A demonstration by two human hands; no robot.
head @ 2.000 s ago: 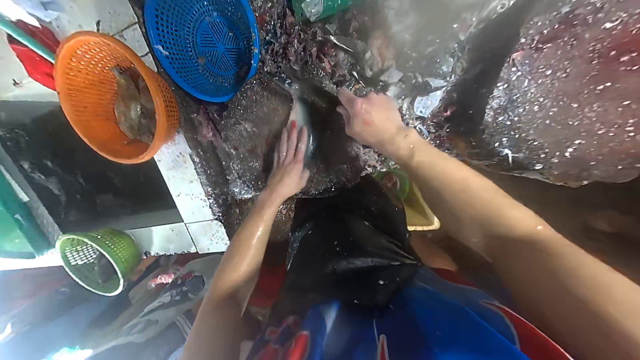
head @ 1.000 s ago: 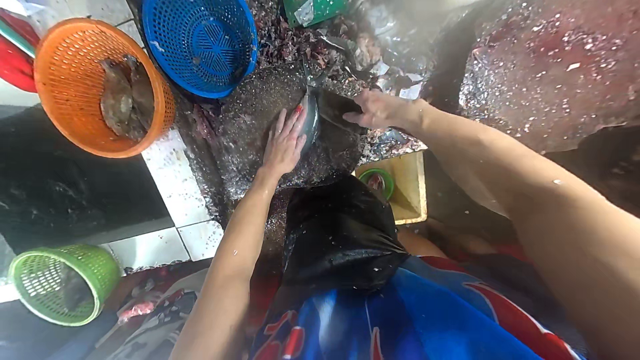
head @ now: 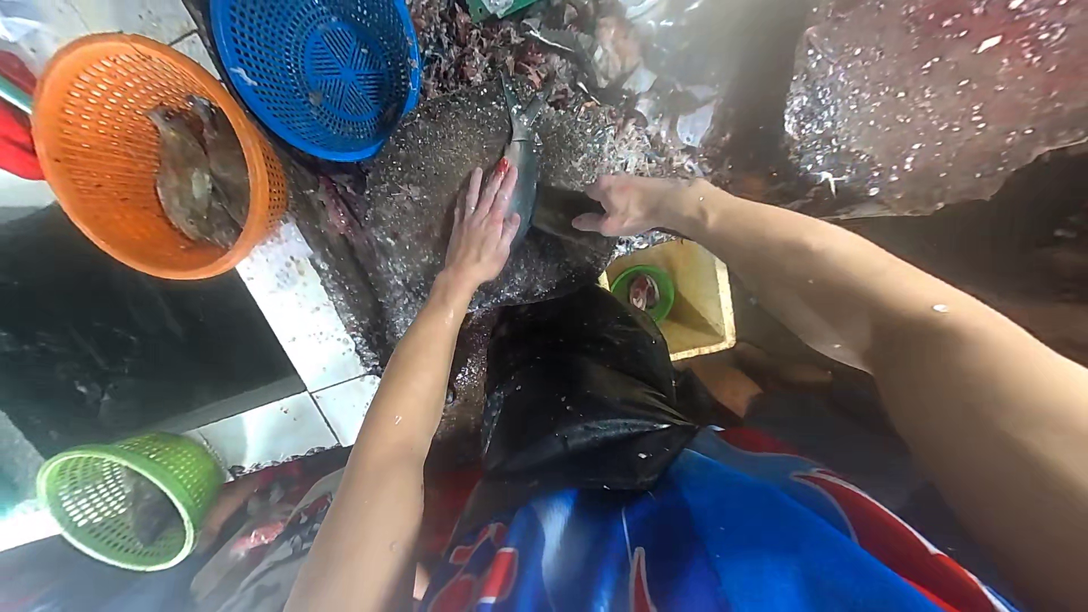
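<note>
A silvery fish [head: 524,183] lies on a dark, wet chopping block [head: 416,161], with its forked tail toward the top. My left hand [head: 484,225] presses flat against the fish's left side, holding it on the block; a red patch shows on one fingertip. To the fish's right, my right hand [head: 625,204] grips a broad dark blade [head: 561,211], apparently a cleaver, which lies low beside the fish. My fingers hide its handle. The fish's head end is hard to make out.
Left of the block stand an orange basket [head: 64,178] holding fish and a blue basket [head: 319,76]. A green basket [head: 127,501] is at lower left. Scraps [head: 476,42] lie beyond the block. A yellowish bin [head: 705,314] with a green bowl [head: 665,293] sits below right.
The fish's tail, hard to see earlier, now shows clearly beyond my left fingers. Both hands remain at the fish and blade. The bin beneath the block has come into fuller view since two seconds ago.
</note>
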